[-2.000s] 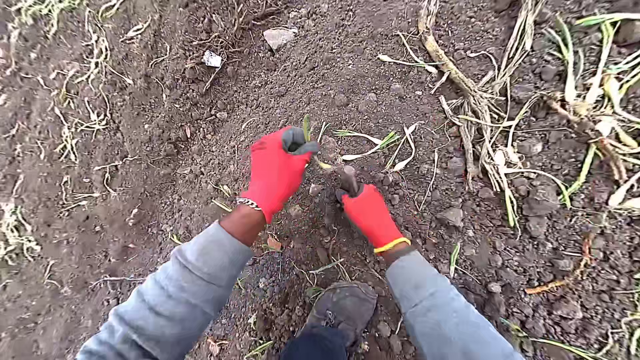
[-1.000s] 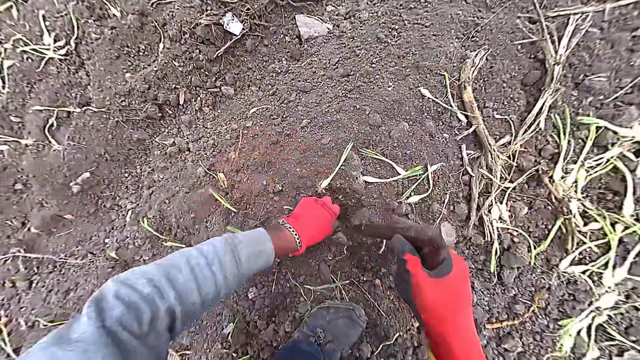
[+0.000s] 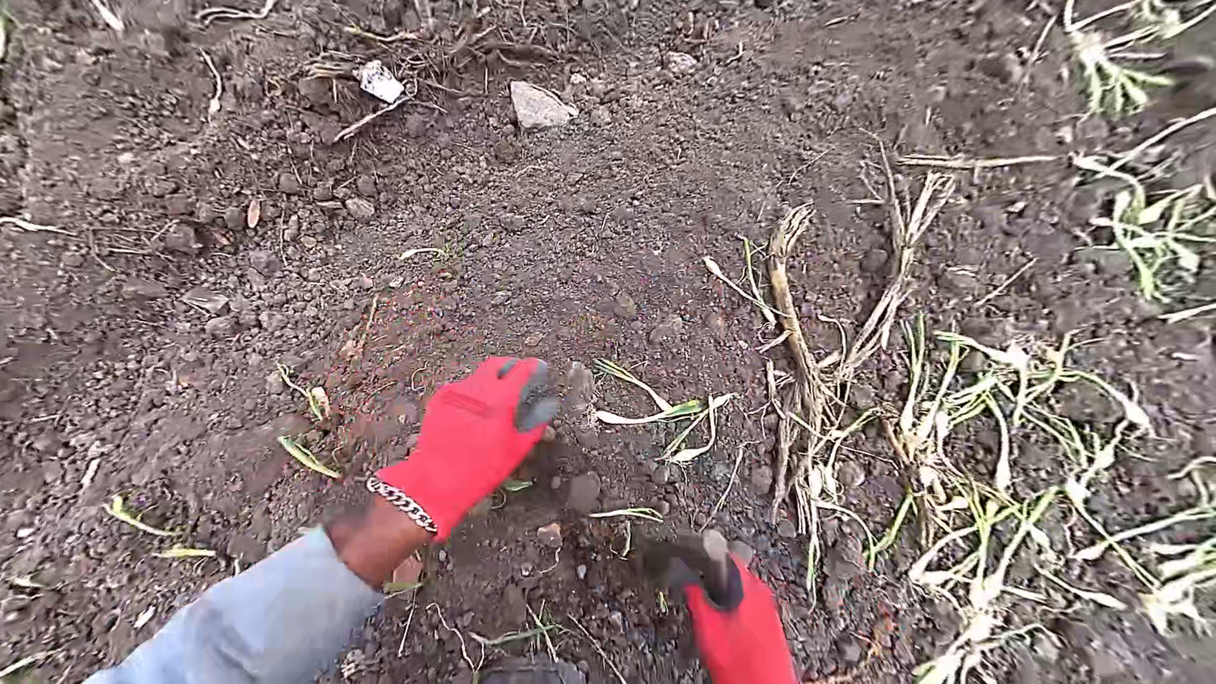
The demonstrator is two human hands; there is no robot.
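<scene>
My left hand (image 3: 480, 437), in a red glove with grey fingertips and a chain bracelet at the wrist, is low over the soil near the middle; its fingers are bent, and whether they hold anything is hidden. At the lower centre, my right hand (image 3: 731, 608), also red-gloved, grips a short tool by its handle (image 3: 714, 556); the tool's working end is blurred against the dark soil. Small bulbed seedlings (image 3: 655, 413) with green leaves lie between and beyond the hands, right of the left glove.
Many uprooted bulbed plants (image 3: 1007, 456) are strewn at the right, beside dry stalks and roots (image 3: 803, 351). A pale stone (image 3: 540, 104) and a white scrap (image 3: 380, 82) lie at the top. Loose cut leaves (image 3: 306, 456) are on the soil at the left.
The plant piece held in my left hand two seconds ago no longer shows there. My right hand, with the tool, has moved nearer to the bottom of the view. The view has shifted.
</scene>
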